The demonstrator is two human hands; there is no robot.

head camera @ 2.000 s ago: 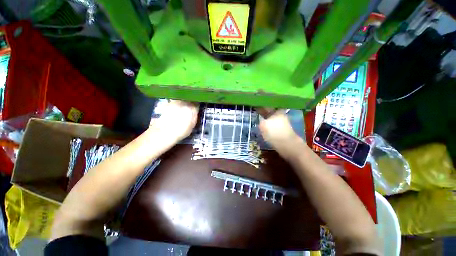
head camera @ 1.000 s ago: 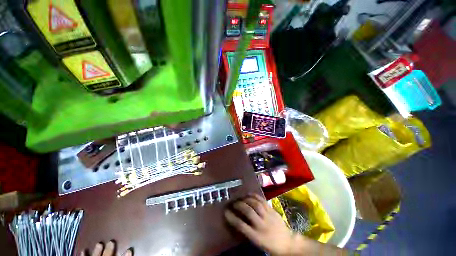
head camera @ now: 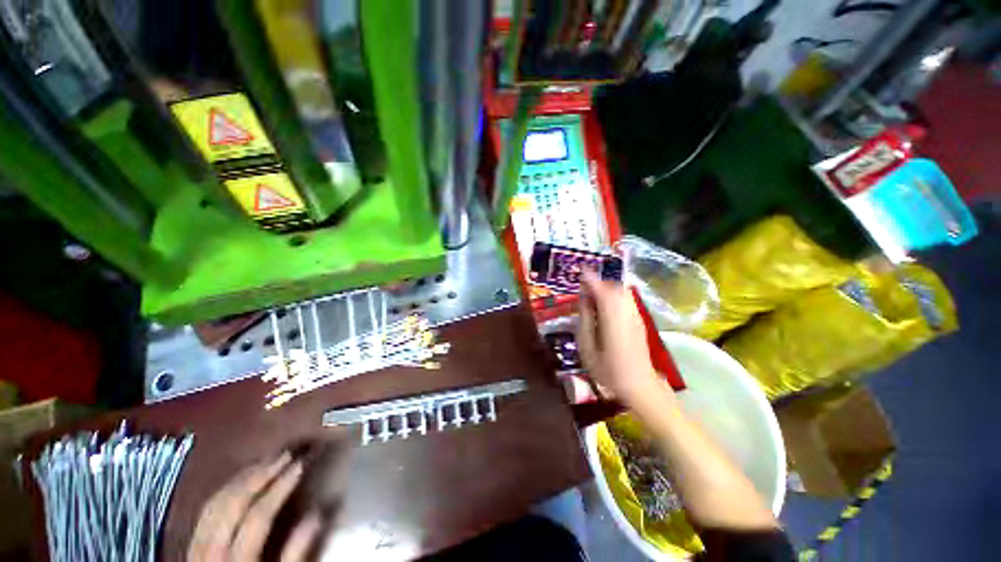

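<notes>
My right hand is at the lower edge of the smartphone, which lies on the red controller housing; whether the fingers grip it cannot be told. My left hand is blurred, low over the brown board, with fingers apart and nothing seen in it. Thin pale cables run from under the green press block to the plate edge, their gold tips over a crosswise stack. A silver toothed bar lies on the board. A bundle of grey cables lies at the left.
The steel plate lies under the block. The controller keypad is behind the phone. A white bin with a yellow liner stands at the right, near yellow sacks and a cardboard box. A clear plastic bag lies beside the phone.
My hands have left the press area. My right hand has moved from beside the toothed bar up to the phone. My left hand has come further into view over the board. The view has turned right.
</notes>
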